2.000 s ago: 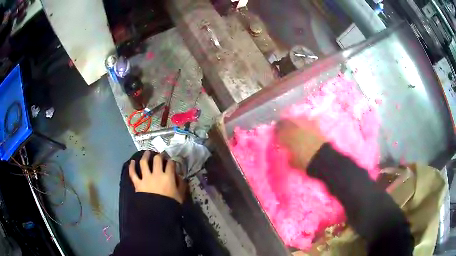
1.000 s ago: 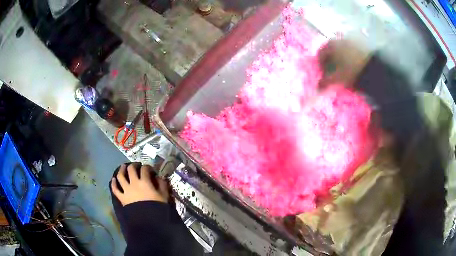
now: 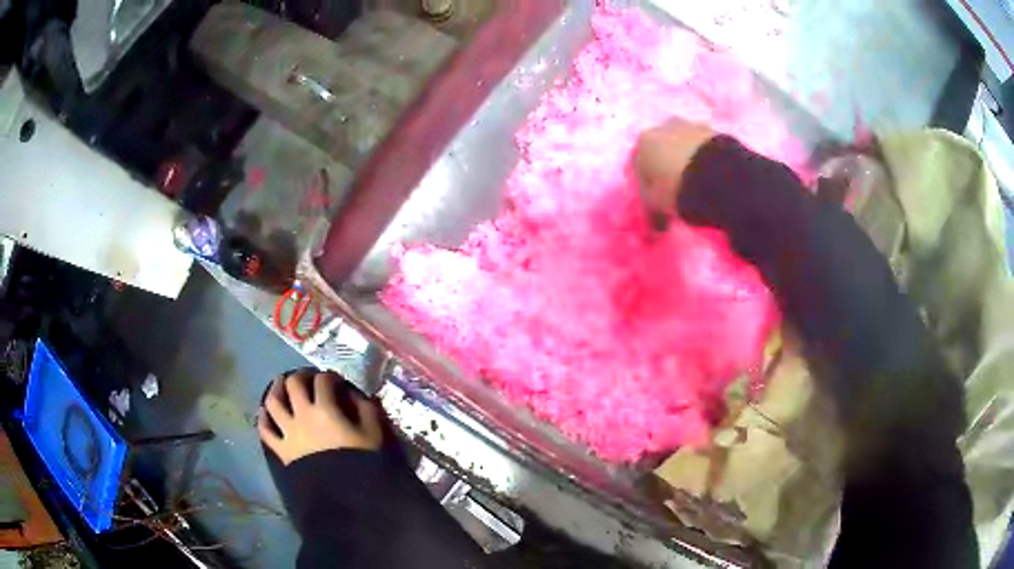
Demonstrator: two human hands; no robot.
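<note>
A bright heap of pink plastic granules (image 3: 556, 300) lies in a grey metal hopper (image 3: 445, 189). My right hand (image 3: 670, 167) is in the upper middle of the heap, with its fingers bent down at the granules. The fingertips are partly hidden and blurred, so I cannot tell whether it holds any. My left hand (image 3: 317, 419) rests with spread fingers on a dark, rounded surface outside the hopper's near left side. It holds nothing.
A crumpled brown sack (image 3: 778, 456) lies at the hopper's lower right. Red-orange scissors (image 3: 297, 313) lie on the ledge at the hopper's left corner. A blue tray (image 3: 76, 433) with dark coiled cable stands at the far left. A pale panel (image 3: 100, 222) juts in at left.
My right hand has swept right over the granules, then come back left to the heap's upper middle. The view has shifted, showing more of the hopper and sack. My left hand stays resting.
</note>
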